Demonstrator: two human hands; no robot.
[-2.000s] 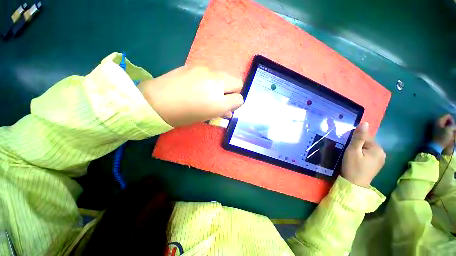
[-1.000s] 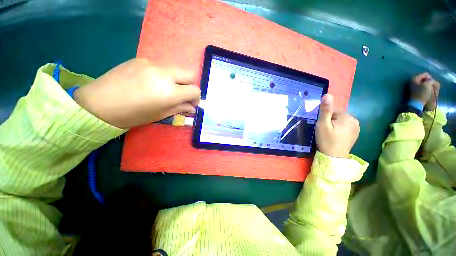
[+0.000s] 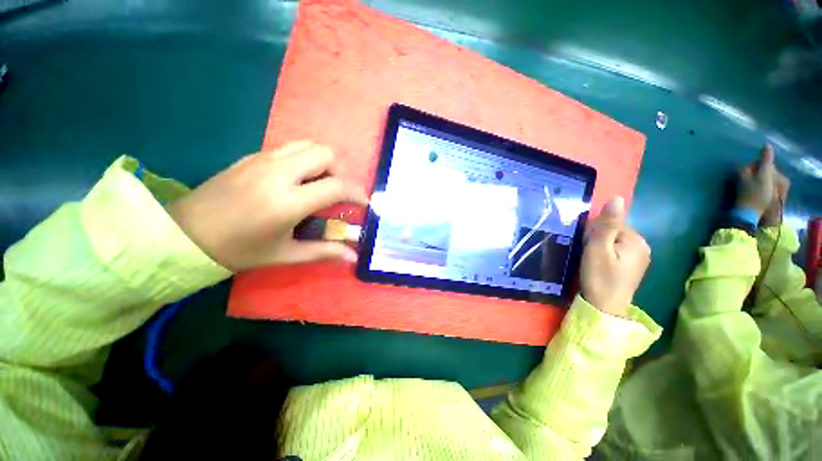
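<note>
The black-framed tablet (image 3: pixel 478 207) lies on the red-orange foam pad (image 3: pixel 333 81), its screen lit with a white page and glare. A dark plug with a yellow part and pale connector (image 3: pixel 338 230) meets the tablet's left short edge. My left hand (image 3: pixel 261 207) is around the plug with thumb and fingers spread apart, fingertips by that edge; the plug's dark rear end is partly hidden by the hand. My right hand (image 3: pixel 615 257) has curled fingers and its raised thumb at the tablet's right edge, gripping it; the fingers' contact is hidden.
The pad lies on a glossy green bench (image 3: pixel 162 90). A small shiny scrap (image 3: pixel 662 120) lies beyond the pad's right corner. Another person's hands (image 3: pixel 762 189) and yellow-green sleeves are at the right. A blue coiled cord (image 3: pixel 153 347) hangs below my left sleeve.
My left hand has opened from a closed grasp, showing more of the plug. Since the oldest frame the tablet and pad have shifted left in view. My right hand remains at the tablet's right edge.
</note>
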